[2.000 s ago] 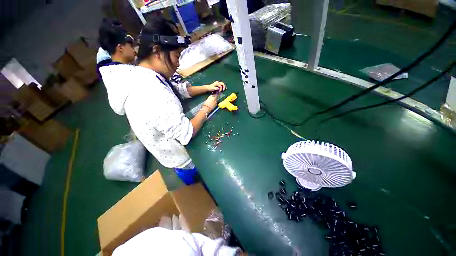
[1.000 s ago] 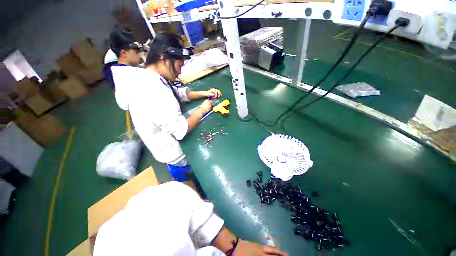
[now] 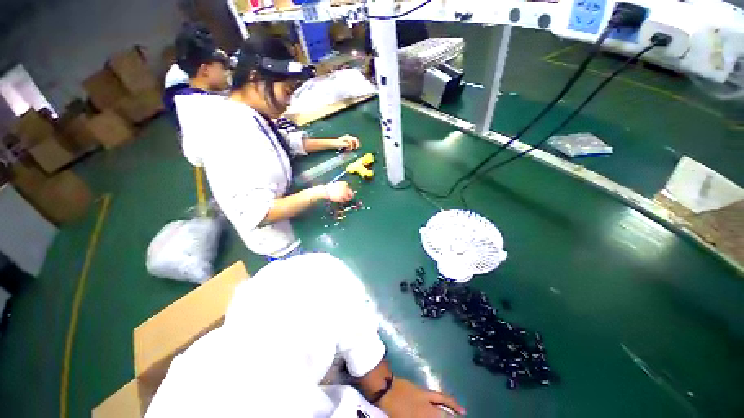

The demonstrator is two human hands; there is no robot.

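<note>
My left hand (image 3: pixel 416 402) is at the bottom edge, below a white sleeve and a dark wristband. It is palm down and partly cut off, so I cannot tell whether its fingers hold anything. My right hand is not in view. A loose pile of small glossy black parts (image 3: pixel 510 347) lies on the green bench (image 3: pixel 587 302), to the right of my left hand and apart from it. A white desk fan (image 3: pixel 463 243) stands just beyond the pile.
A neighbour in white (image 3: pixel 236 163) reaches towards small scattered parts (image 3: pixel 347 209) near a yellow tool (image 3: pixel 360 166). An open carton (image 3: pixel 188 314) is at lower left. A white post (image 3: pixel 389 114) and black cables (image 3: pixel 534 135) stand beyond the fan.
My left arm has come into view at the bottom, and its hand now shows more than a second ago. The neighbour's nearer hand has moved down to the scattered parts. The view has shifted.
</note>
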